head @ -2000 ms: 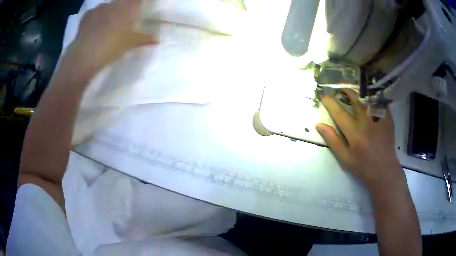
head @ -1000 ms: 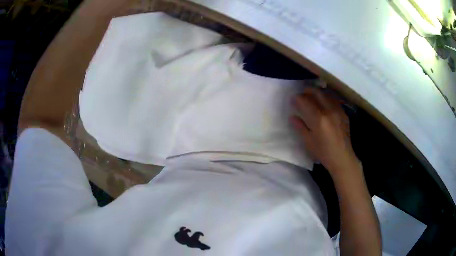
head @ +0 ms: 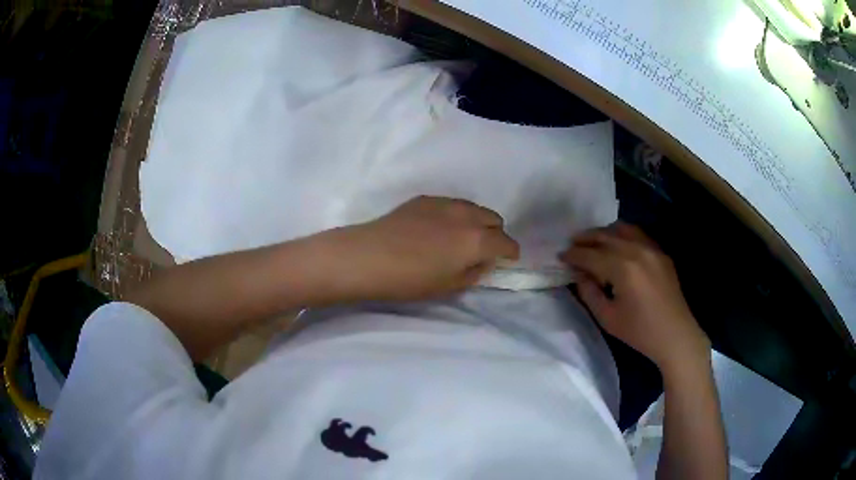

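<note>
White fabric panels (head: pixel 310 141) lie across the lap, between the shirt and the table's front edge, with a curved cut edge at the upper right. My left hand (head: pixel 455 246) pinches the near edge of the fabric at the middle. My right hand (head: pixel 624 281) pinches the same edge a little further right, near the panel's corner. A folded strip of the cloth's edge shows between the two hands. The fingertips are partly hidden against the cloth.
The white machine table (head: pixel 657 84) with printed ruler ticks curves across the upper right. The machine's bed (head: pixel 812 108) is at the far upper right. A taped cardboard box (head: pixel 127 206) stands at left under the fabric. A yellow bar (head: pixel 21 328) is at far left. A pale sheet (head: pixel 751 412) lies lower right.
The view has tipped from the machine down to the lap. My left hand has come from the far left to the near fabric edge. My right hand has moved down to that edge.
</note>
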